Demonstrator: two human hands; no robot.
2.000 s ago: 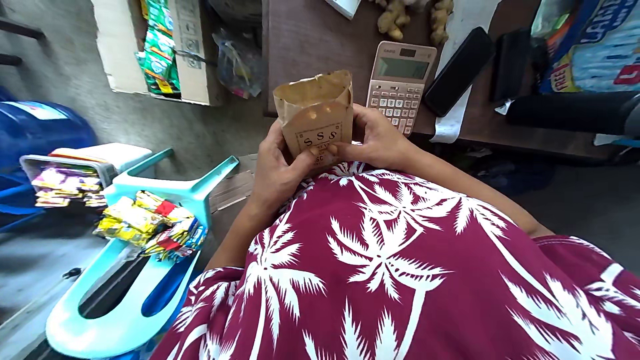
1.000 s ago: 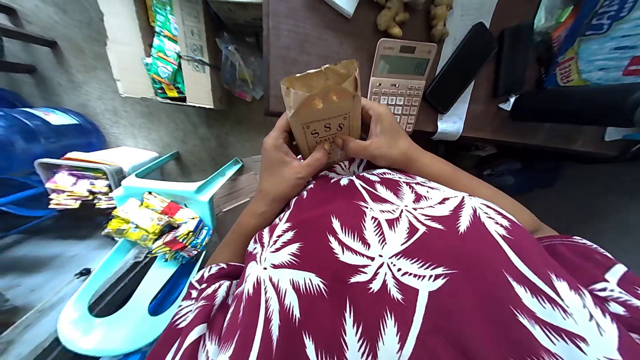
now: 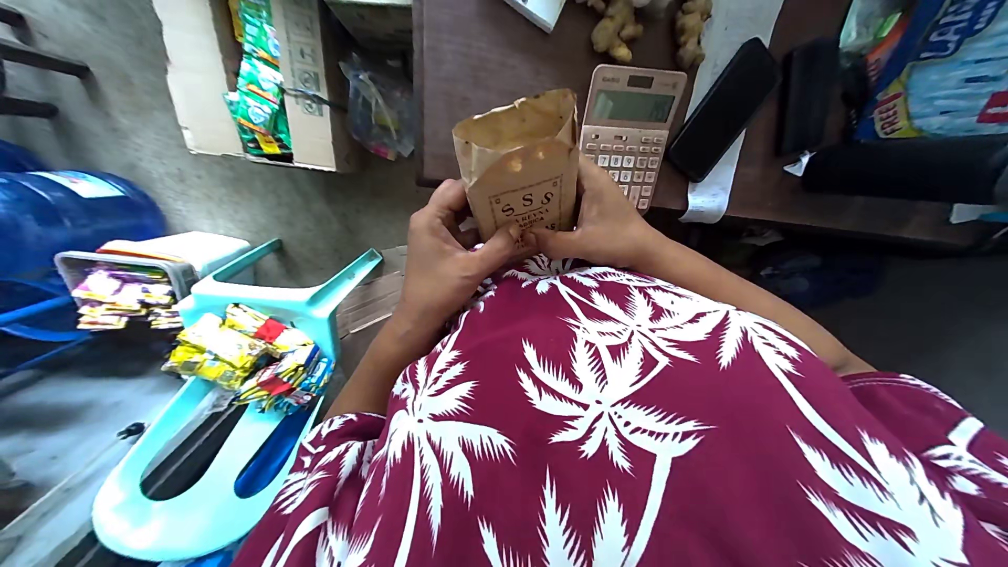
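A brown paper bag (image 3: 524,169) with printed writing stands upright between my hands, its top open and its inside mostly hidden. My left hand (image 3: 453,256) grips its lower left side, the thumb pressed on the printed front. On the other side my right hand (image 3: 602,220) holds the lower right, its thumb close to the left one. Just behind my right hand lies a pink calculator (image 3: 632,130) on the dark table (image 3: 488,59). The bag's bottom is near my maroon shirt.
Ginger roots (image 3: 618,31), a black smartphone (image 3: 726,110) and a paper strip (image 3: 713,185) lie on the table. At left are a cardboard box (image 3: 307,87) with green packets, a turquoise plastic chair (image 3: 169,480) bearing sachets, and a blue water container (image 3: 87,209).
Both hands keep hold of the paper bag. Its mouth, crumpled and lower two seconds ago, now stands taller and wider.
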